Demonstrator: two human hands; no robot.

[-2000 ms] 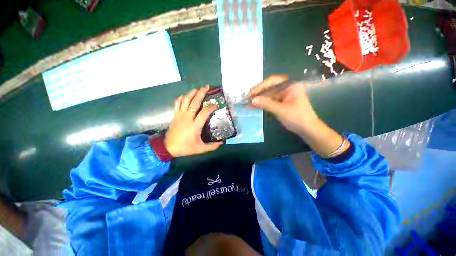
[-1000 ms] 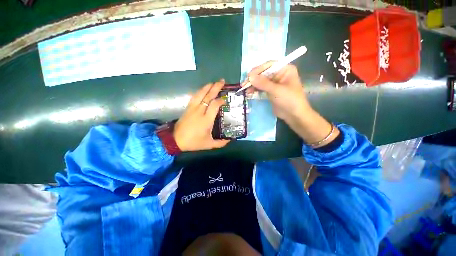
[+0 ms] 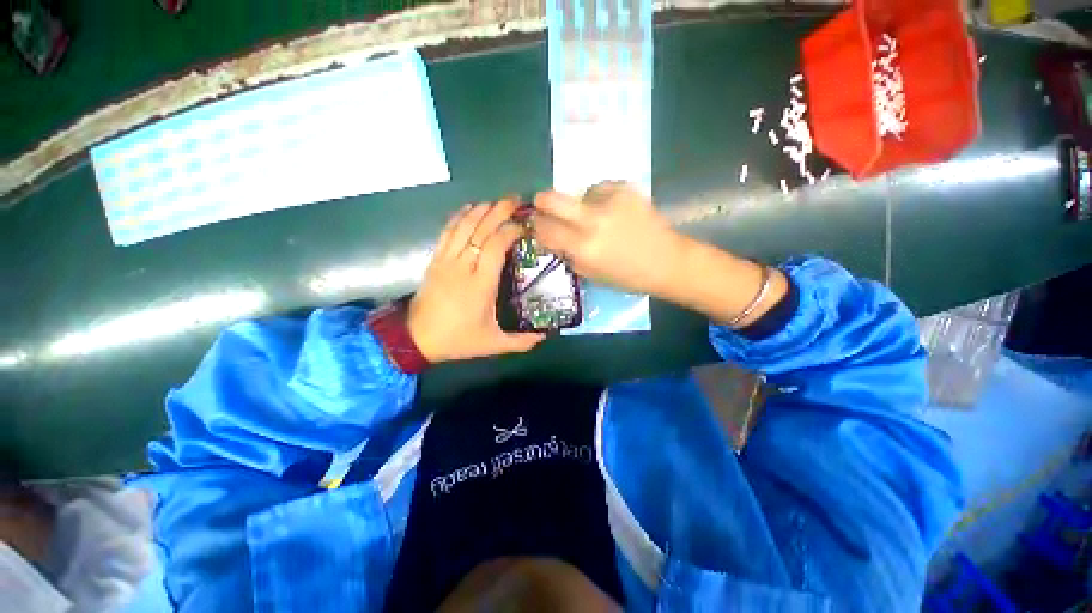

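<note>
An open phone assembly [image 3: 545,293] with a dark frame and a green and silver board lies on the bench in front of me. My left hand [image 3: 465,287] holds it along its left side. My right hand [image 3: 605,240] is over its top right corner with fingers curled; a thin dark line, seemingly the tweezers [image 3: 541,278], slants across the board below the fingers. The rest of the tweezers is hidden by the hand. A narrow pale blue-white sticker sheet [image 3: 601,132] with grey patches stands upright beside the phone, partly under my right hand.
A wider pale sticker sheet [image 3: 275,146] lies at the left. A red parts bin [image 3: 844,90] with small white parts [image 3: 798,129] scattered beside it is at the upper right. A clear plastic tray [image 3: 962,347] is at the right edge. Phone units [image 3: 1079,180] show at the far right.
My right hand has moved from the sticker sheet to the phone's top corner. The tweezers, seen white and raised a second ago, now point down across the board. My left hand stays on the phone.
</note>
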